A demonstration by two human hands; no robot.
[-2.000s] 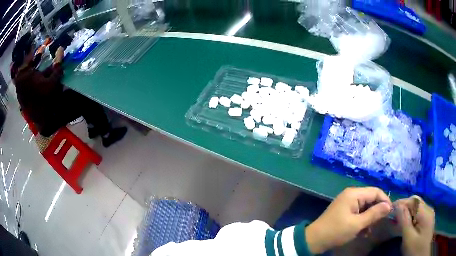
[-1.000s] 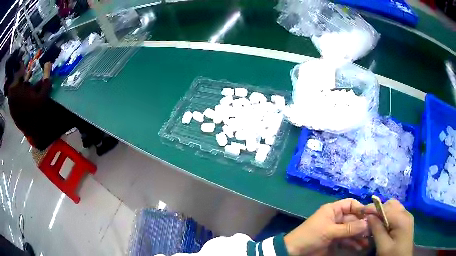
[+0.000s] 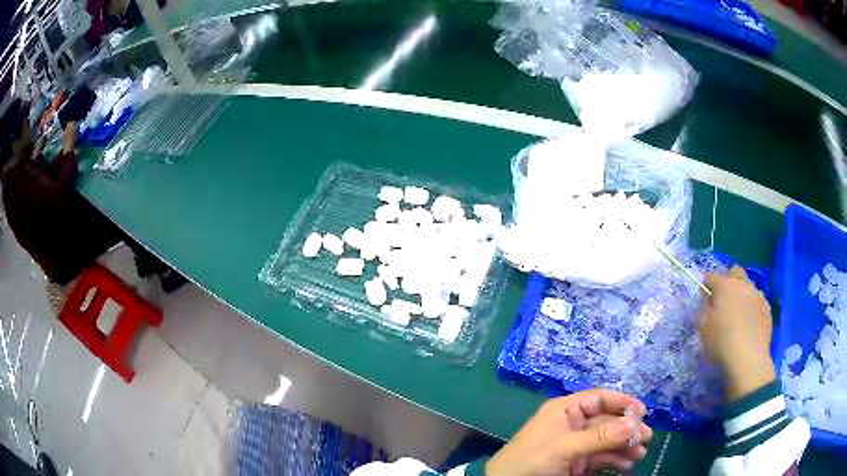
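My left hand (image 3: 571,437) is at the bottom, its thumb and fingers closed on a small clear housing (image 3: 632,426). My right hand (image 3: 736,325) is over the right part of the blue crate and grips a thin tan stick (image 3: 683,269). The stick's tip points up-left at the small white inserts (image 3: 618,218) in the open bag; whether it touches one is too small to tell. The blue crate (image 3: 514,358) is full of clear housings (image 3: 594,358). White blocks (image 3: 418,256) lie spread on the clear ribbed tray (image 3: 306,218).
A large blue bin (image 3: 789,270) with translucent white covers (image 3: 822,344) stands at the right. A crumpled bag of white parts (image 3: 631,88) lies behind the open bag. A seated person (image 3: 46,204), a red stool (image 3: 110,321) and stacked blue trays (image 3: 288,442) are at the left and below.
My right hand has left my left hand and moved up over the crate, the stick now reaching to the open bag. The view has shifted, so the bench things sit further left and lower.
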